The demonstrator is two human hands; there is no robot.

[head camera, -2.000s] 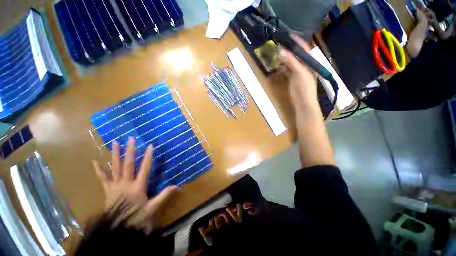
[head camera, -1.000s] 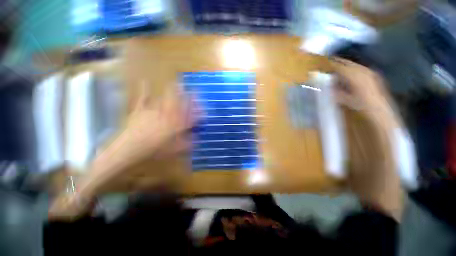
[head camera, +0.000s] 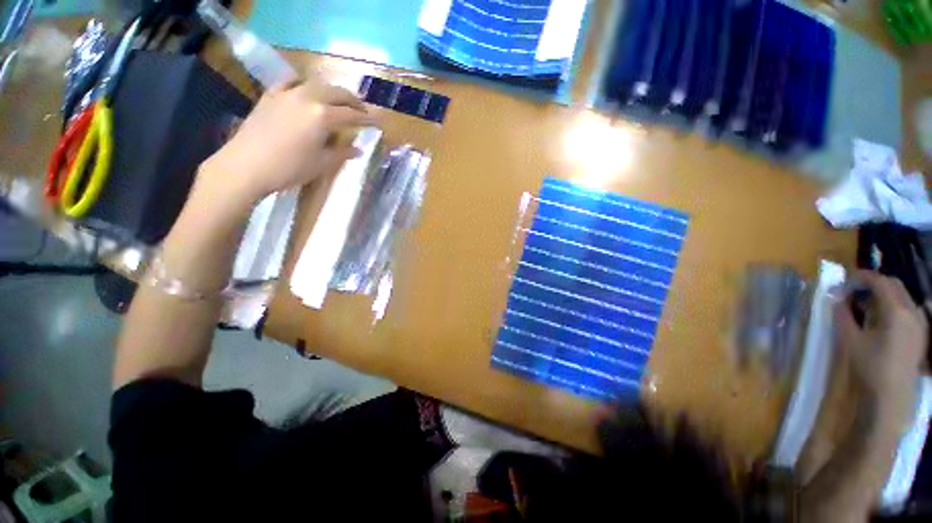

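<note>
The blue solar cell panel [head camera: 595, 291] lies flat on the brown tabletop, with thin silvery ribbon ends along its left edge. My left hand [head camera: 281, 143] is over the upper end of the white strips [head camera: 332, 230] at left, fingers bent down; whether they grip one is hidden. My right hand [head camera: 881, 342] is at the far right, blurred, beside a long white strip [head camera: 809, 368]. Something small and dark shows between its fingers, but its grip is unclear. Silvery ribbons lie in a left bundle [head camera: 386, 220] and a blurred right bundle [head camera: 772, 312].
Curved blue sheets [head camera: 493, 36] and dark cell strings [head camera: 720, 72] lie on the far mats. A small dark cell piece [head camera: 405, 99] is left of centre. Red and yellow handles [head camera: 86, 158] rest by a black box [head camera: 164, 143]. Crumpled white tissue [head camera: 874, 189] is at right.
The view has swung left. My left hand has left the panel and moved to the white strips at left. My right hand stays on the right, by the long white strip.
</note>
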